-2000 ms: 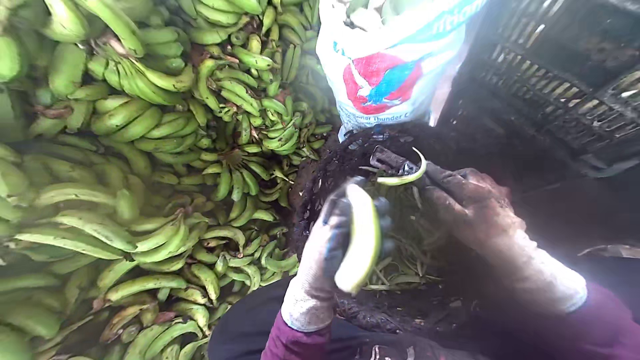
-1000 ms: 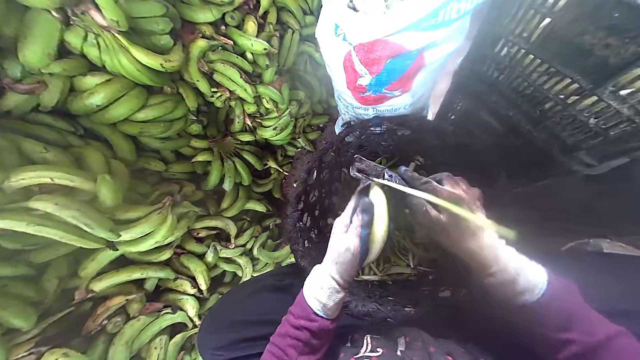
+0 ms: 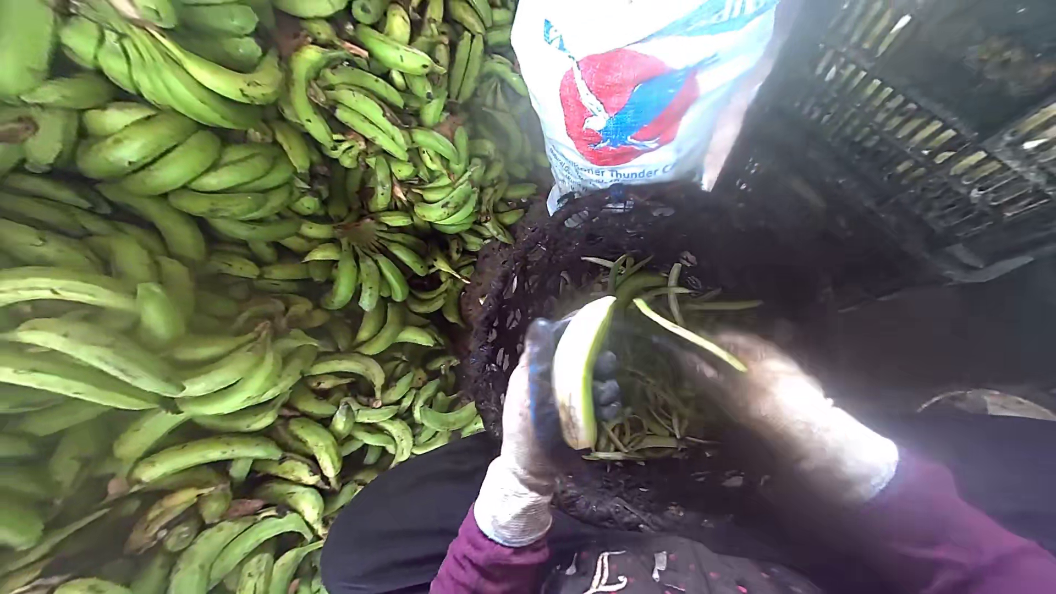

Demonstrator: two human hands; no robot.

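My left hand (image 3: 532, 404), in a white glove with dark fingers, holds a partly peeled green banana or plantain (image 3: 580, 375) upright over a dark basket. My right hand (image 3: 759, 388), gloved and blurred, is to the right of the fruit and apart from it. A thin strip of green peel (image 3: 691, 334) lies by its fingers. Whatever the right hand grips is too blurred to make out. Below both hands, the dark openwork basket (image 3: 503, 330) contains many green peel strips (image 3: 652, 404).
Green banana bunches (image 3: 223, 346) are heaped across the left side. A white woven sack (image 3: 631, 107) with a red and blue bird print stands behind the basket. A dark slatted plastic crate (image 3: 932, 115) is at the upper right. My dark-clothed leg (image 3: 396, 511) borders the basket's near left.
My right hand, close to the top of the fruit a second ago with a dark tool, has moved right and down from it. My left hand still holds the fruit, now with more pale flesh facing up.
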